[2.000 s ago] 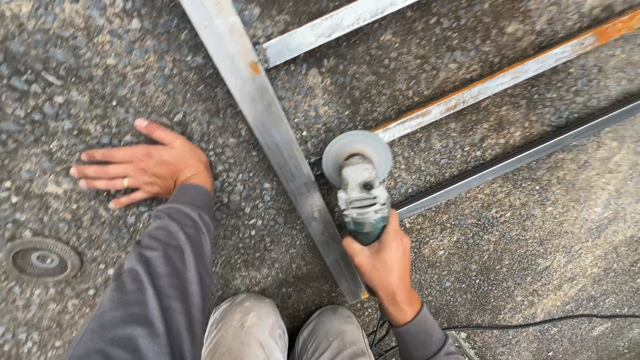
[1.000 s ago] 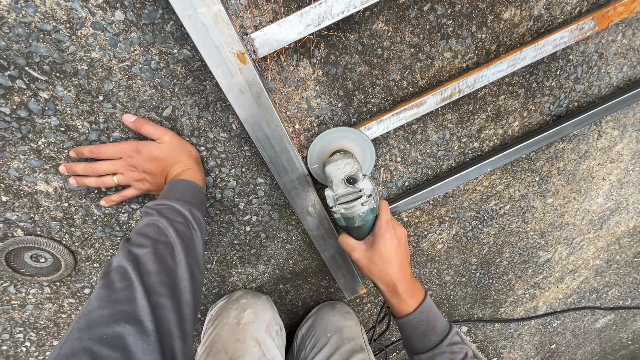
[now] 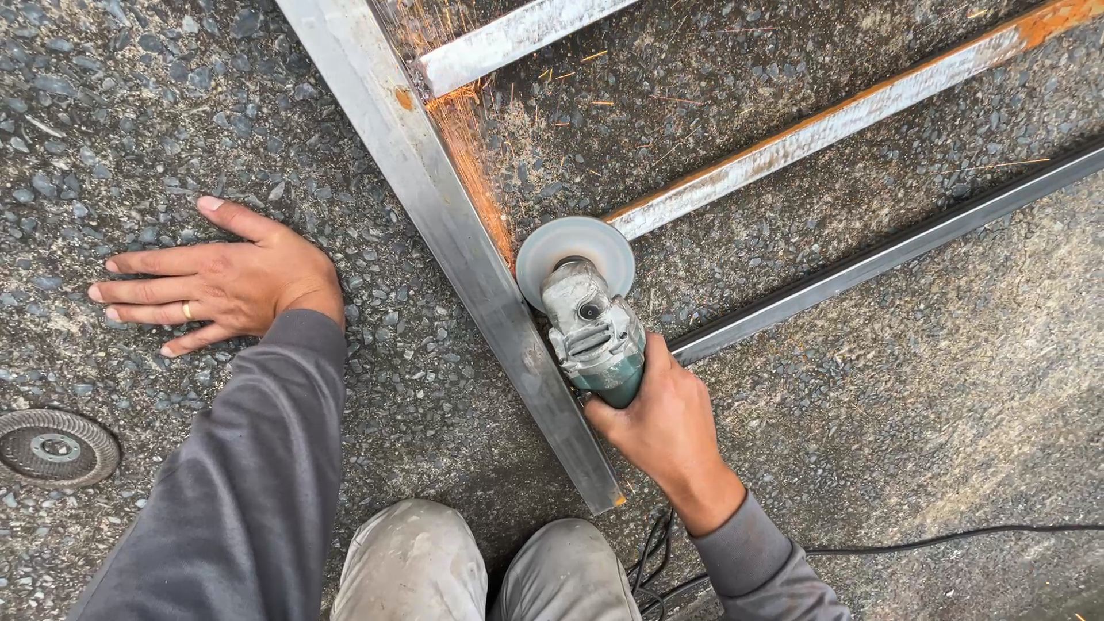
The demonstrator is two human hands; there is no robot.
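Note:
My right hand (image 3: 668,418) grips an angle grinder (image 3: 597,332) by its green body. The grinder's disc (image 3: 575,259) is blurred with spin and meets the inner edge of a long steel bar (image 3: 466,250), by the end of a white and rusty bar (image 3: 802,129). Orange sparks (image 3: 474,172) stream from the disc up along that edge. My left hand (image 3: 228,285), a ring on one finger, lies palm down on the rough ground, fingers spread, left of the steel bar. It holds nothing.
A flap disc (image 3: 57,447) lies on the ground at the far left. Another white bar (image 3: 526,43) is at the top, and a dark steel bar (image 3: 897,241) slants to the right. A black cord (image 3: 931,543) trails by my right sleeve. My knees (image 3: 414,561) are below.
Sparks now fly thickly along the steel bar; a second ago only a few showed near its top, and none are plain before that. Both hands have stayed in about the same places.

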